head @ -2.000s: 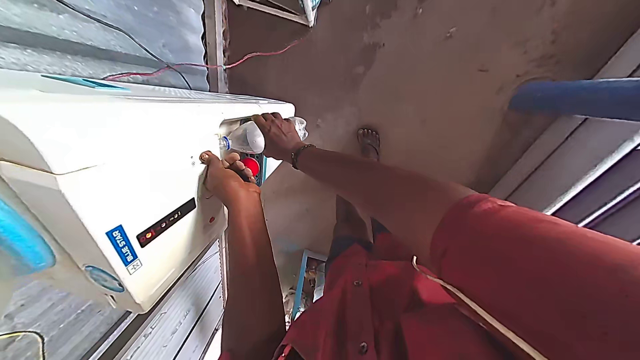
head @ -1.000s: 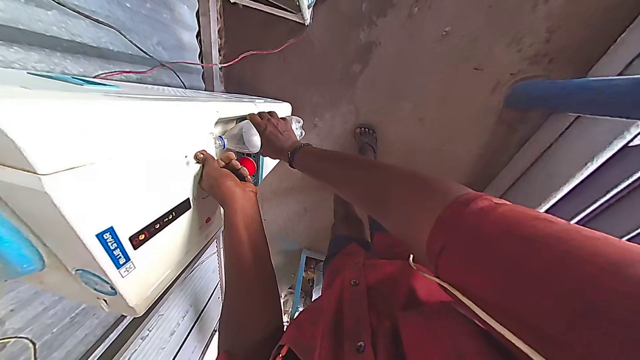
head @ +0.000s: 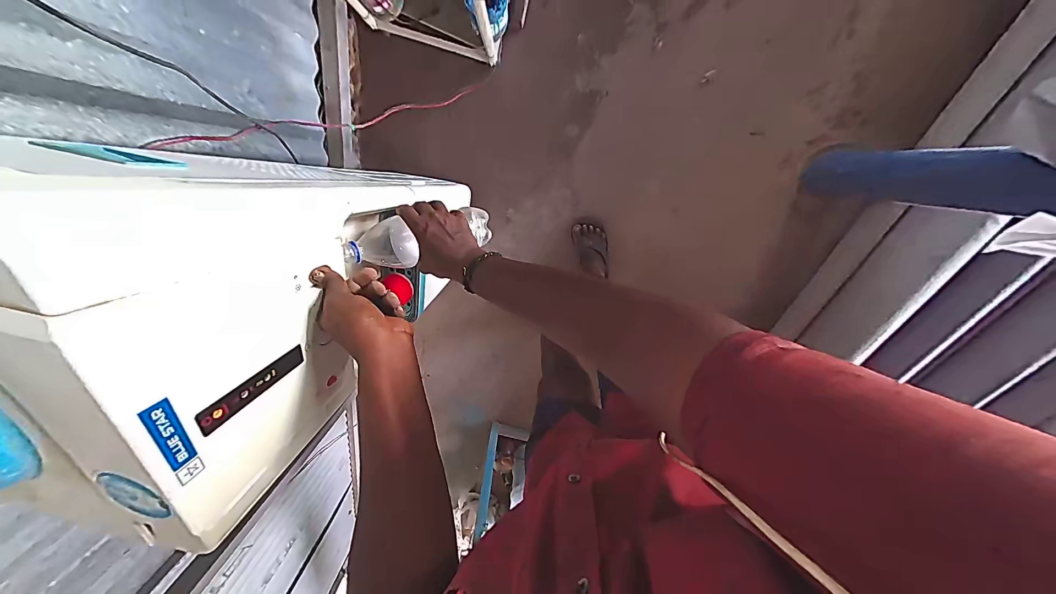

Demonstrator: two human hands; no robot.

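Observation:
A white Blue Star water dispenser (head: 190,239) fills the left side, with indicator lights on its front panel. In its recess, a clear plastic bottle (head: 389,242) lies across the view with its blue-ringed neck at the dispenser's outlet. My right hand (head: 443,240) is wrapped around the bottle's middle; the base shows beyond it. My left hand (head: 356,309) is at the dispenser's front beside the bottle neck, its thumb against the panel and its fingers curled; whatever lies under them is hidden. A red round object (head: 398,289) shows in the recess below the bottle, beside the left fingertips.
A red wire (head: 412,106) and a black cable run near the corrugated metal wall (head: 239,49). A blue post (head: 916,177) stands at right by slatted panels. A light-framed stand (head: 429,40) is at the top; a blue-edged box (head: 488,478) stands near my legs.

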